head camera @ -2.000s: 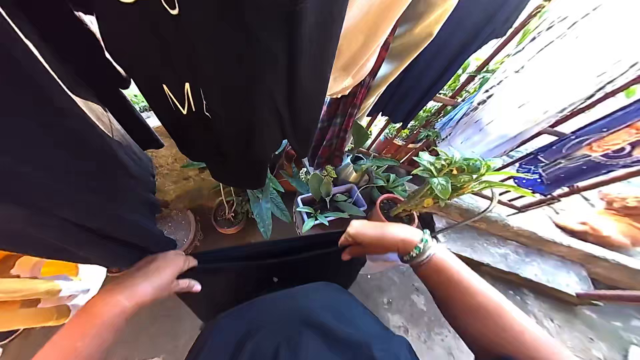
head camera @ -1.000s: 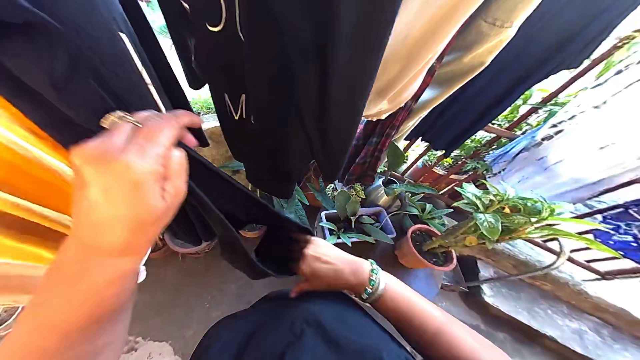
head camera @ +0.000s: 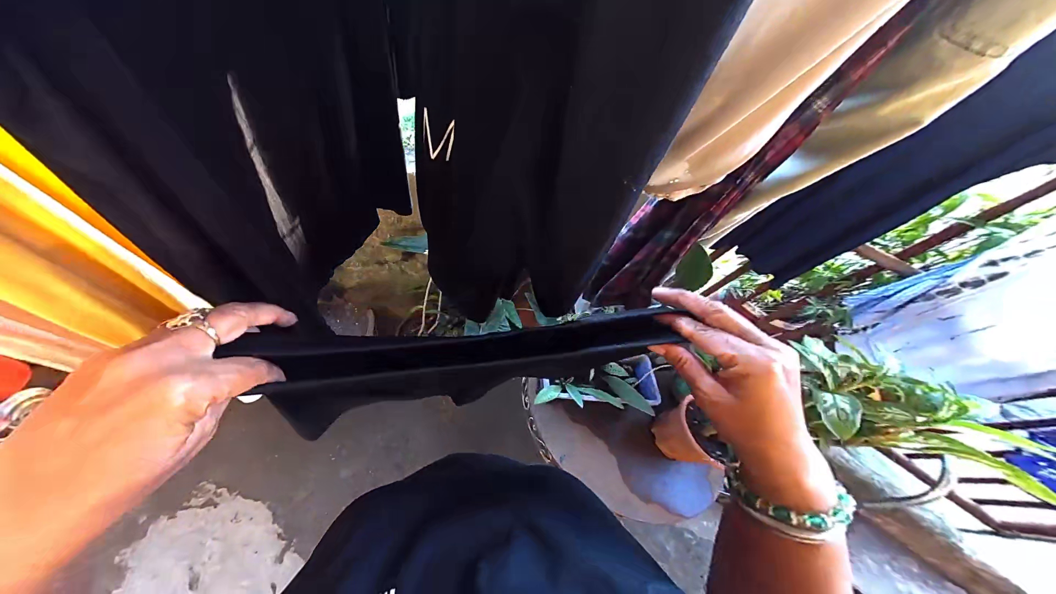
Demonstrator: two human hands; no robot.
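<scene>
A black cloth garment is stretched sideways in front of me, folded into a long narrow band. My left hand pinches its left end between thumb and fingers. At the right end, my right hand grips it the same way, with a green beaded bracelet on the wrist. A loose corner hangs below the band near my left hand. Just beyond it hang black garments, one bearing pale stitched lettering. What holds them up is out of view.
Beige garments and a plaid cloth hang at the right, yellow-orange cloth at the left. Beyond the band are a terracotta pot, a rectangular planter and leafy plants. Metal railings run along the right, above a concrete floor.
My left hand has come down from its raised place at the left. The black garment was slanted between my hands a second ago and is now stretched nearly level. My hands are farther apart.
</scene>
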